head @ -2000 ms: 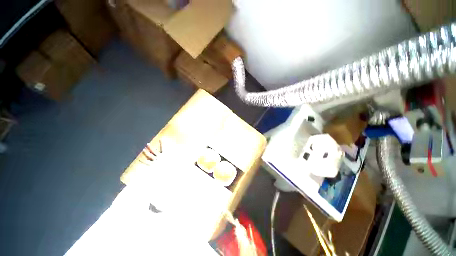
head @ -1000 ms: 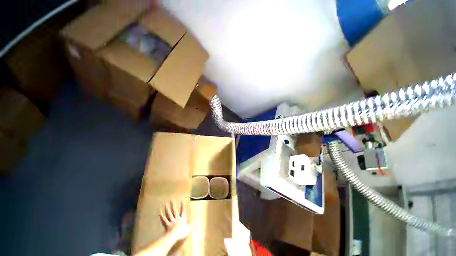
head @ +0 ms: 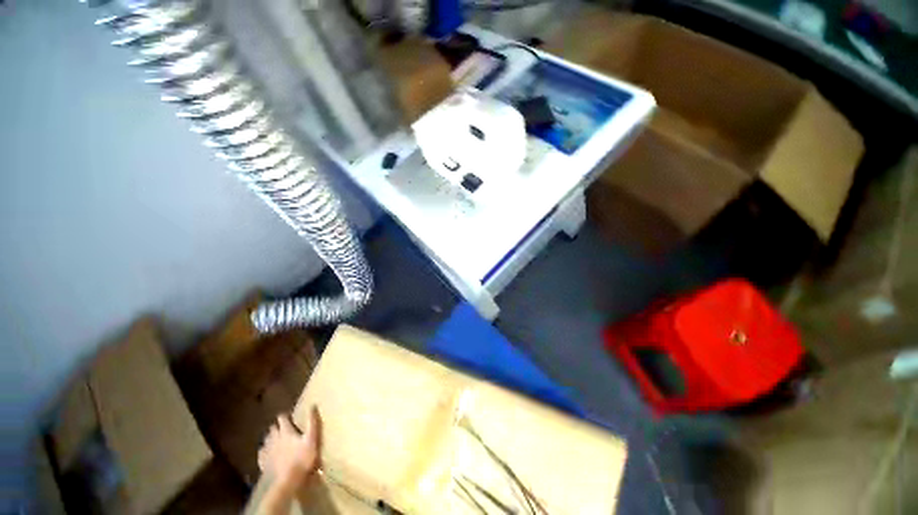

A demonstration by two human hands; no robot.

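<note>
A brown carton (head: pixel 403 402) stands at the bottom centre, tilted across the view and cut off by the lower edge. Its upper surface is flat brown board, with thin dark lines near its lower middle; no tubes show in it. My left hand (head: pixel 287 453) is at the carton's left edge, with the thumb on the top and the fingers at the side. My right hand is not in view.
The white machine table (head: pixel 523 216) carries a white block-shaped machine part (head: pixel 470 141) and a blue mat (head: pixel 589 101). A silver duct (head: pixel 262 151) hangs left. A red stool (head: pixel 735 337) and an open carton (head: pixel 705 111) are right. More cartons (head: pixel 151 412) stand lower left.
The view has swung round; the machine table is now above the carton and the red stool is fully visible. The two tube ends in the carton no longer show. My left hand is now at the carton's edge.
</note>
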